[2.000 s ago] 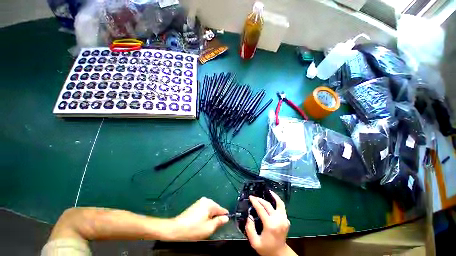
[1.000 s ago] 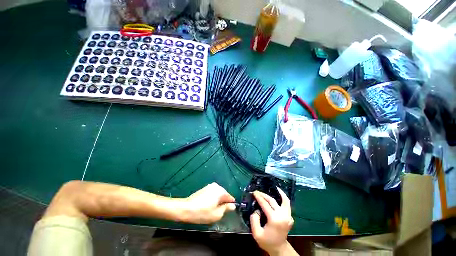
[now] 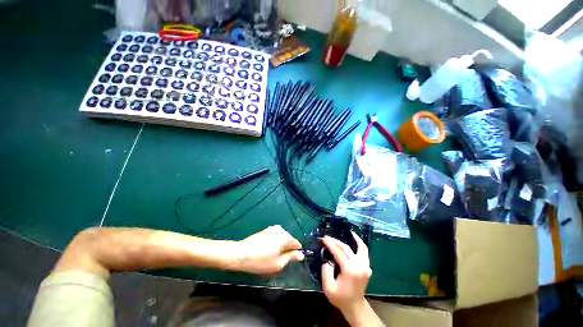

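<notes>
A black camera housing (image 3: 335, 228) lies at the front edge of the bench under my right hand (image 3: 346, 268), whose fingers and thumb hold it. My left hand (image 3: 281, 250) is at the housing's left side, thumb and fingers pinched on a small dark piece there, too small to name surely. The housing's centre is partly hidden by my right fingers. A bunch of black antennas (image 3: 300, 118) lies behind, its thin cables (image 3: 291, 179) running down to the housing. A single antenna (image 3: 236, 182) lies to the left with a looping cable.
A white parts tray (image 3: 172, 118) stands back left, with red-yellow scissors loops (image 3: 180, 32) behind. Red-handled cutters (image 3: 382, 133), orange tape (image 3: 422, 131), a clear bag (image 3: 377, 191) and filled bags (image 3: 482, 134) lie right. An amber bottle (image 3: 341, 37) stands behind. An open carton (image 3: 495, 262) is front right.
The view has shifted, and more of the carton shows at the front right. Both hands stay at the housing, my left still pinching at its left side.
</notes>
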